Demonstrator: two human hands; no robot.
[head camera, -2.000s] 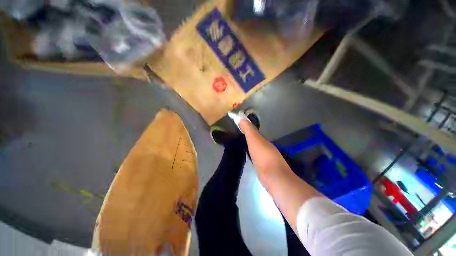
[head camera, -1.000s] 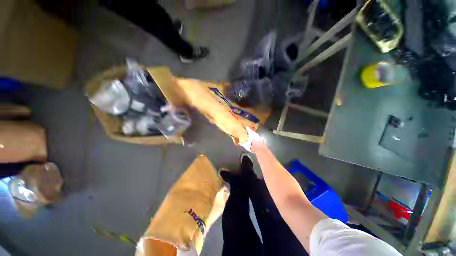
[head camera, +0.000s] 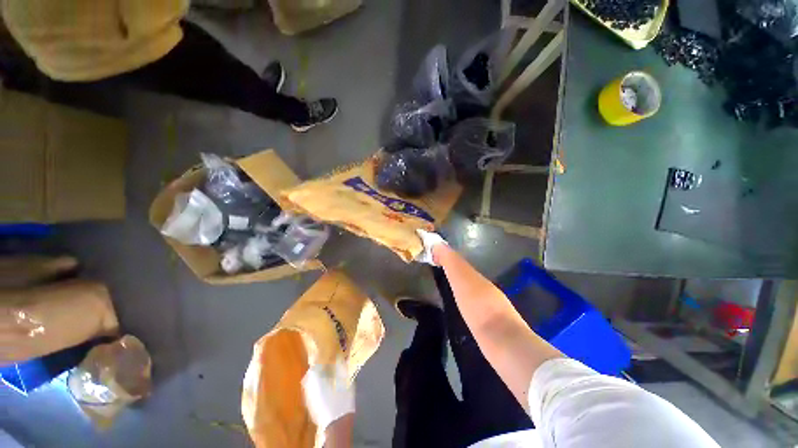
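My right hand (head camera: 430, 248), in a white glove, grips the near corner of a flat brown kraft sack (head camera: 367, 203) with dark blue print. The sack's far part lies by several dark-filled clear bags (head camera: 416, 149). My left hand (head camera: 328, 391), also in a white glove, is at the mouth rim of a second kraft sack (head camera: 302, 328), which is open-mouthed and gapes towards me. The left fingers overlap the rim; part of them is hidden, and the sack wall is between thumb and fingers.
An open carton (head camera: 227, 276) of clear bags stands left of centre. A person's legs (head camera: 236, 74) are at upper left. A blue crate (head camera: 569, 324) is by my right leg. The green-topped bench (head camera: 612, 210) on the right holds a yellow roll (head camera: 617, 103) and black parts.
My left hand has come into view at the open sack. The view has shifted, and the person at upper left shows more. My right hand still holds the flat sack's corner.
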